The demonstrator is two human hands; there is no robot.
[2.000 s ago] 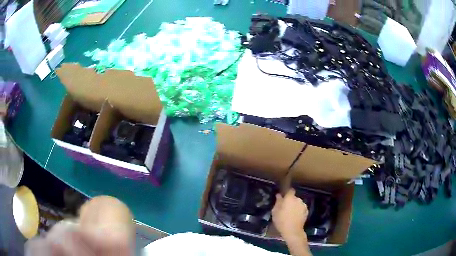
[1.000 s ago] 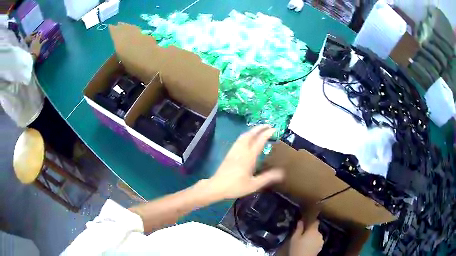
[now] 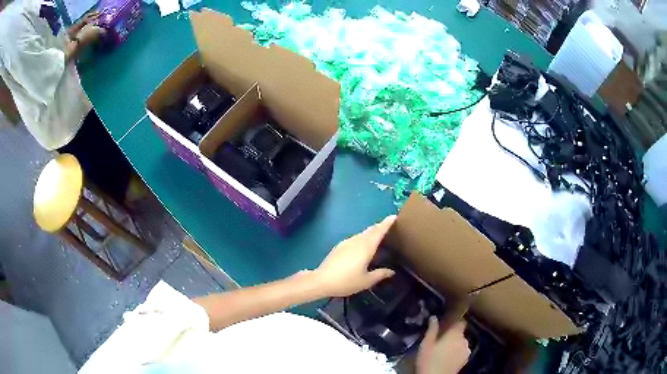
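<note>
The near carton [image 3: 479, 256] stands open with its brown lid flap up. A black device [image 3: 384, 299] with a thin black lead fills its left compartment; more dark items lie in the right one. My left hand [image 3: 358, 263] is at the carton's left end, thumb and fingers apart, fingertips at the edge beside the flap. My right hand [image 3: 445, 350] is over the middle, thumb and fingers around the brown cardboard divider [image 3: 458, 310]; the grip is partly hidden. A second purple-and-white carton [image 3: 241, 182] stands open at the left with black devices in both compartments.
A green-white packet pile [image 3: 398, 73] lies behind the cartons. Tangled black cables [image 3: 578, 139] lie on and around a white sheet [image 3: 486, 161], with dark pieces [image 3: 622, 321] at lower right. A person [image 3: 40, 80] holds a purple box [image 3: 121, 18]. A stool [image 3: 58, 191] stands at left.
My left hand has come down and right onto the near carton's left end. The view has turned, so the far carton sits higher. My right hand stays at the divider.
</note>
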